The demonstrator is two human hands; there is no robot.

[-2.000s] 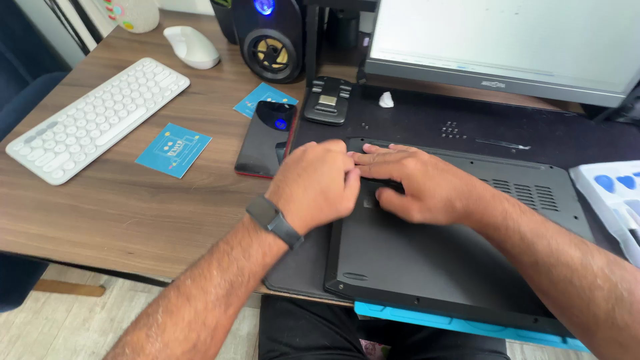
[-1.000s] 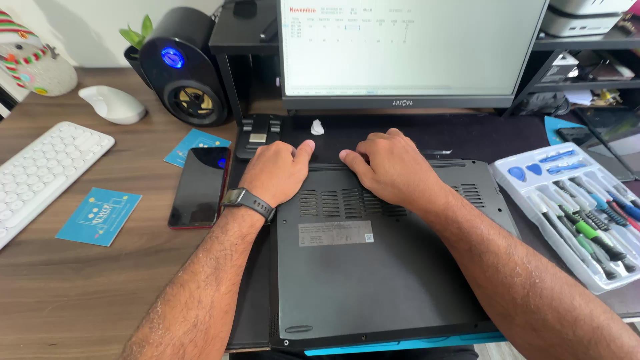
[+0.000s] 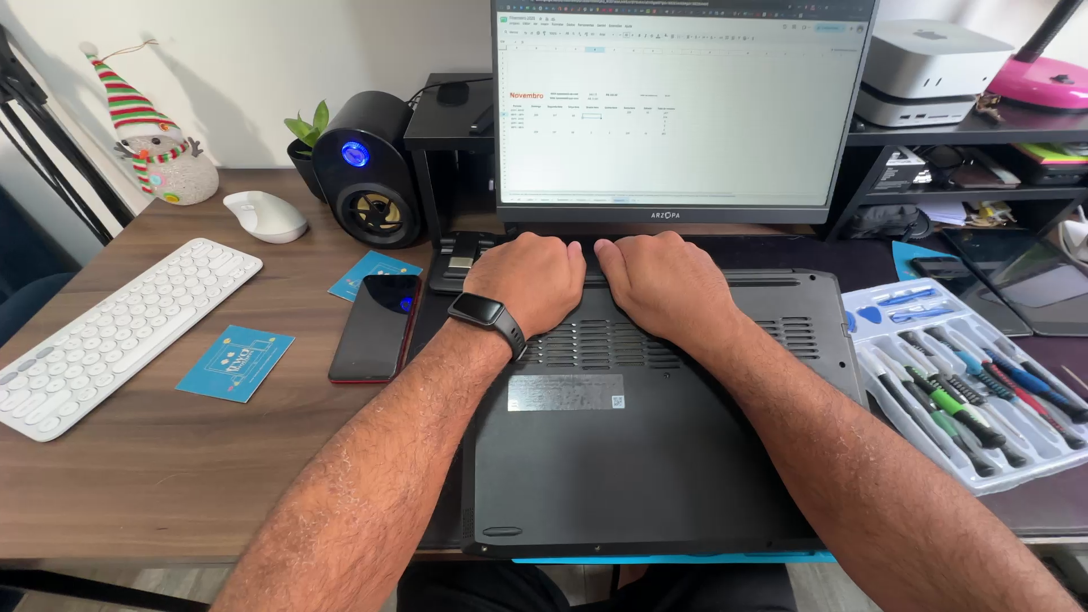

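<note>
A dark laptop lies upside down at the desk's front edge, its bottom cover, vents and a label facing up. My left hand, with a black smartwatch on the wrist, rests at the laptop's far edge, left of its middle. Close beside it, my right hand bears on the same edge. The fingertips of both hands are hidden beyond that edge, and the thumbs point toward each other without touching. Whether the fingers grip the edge cannot be seen. Under the laptop's front shows a blue strip.
A screwdriver set in a plastic tray lies right of the laptop. To the left are a smartphone, a white keyboard, a mouse and a blue card. Behind stand a speaker and a monitor.
Both hands have moved along the laptop's far edge from its left part to nearer the middle. The right thumb now lies closer to the left one. The view has shifted.
</note>
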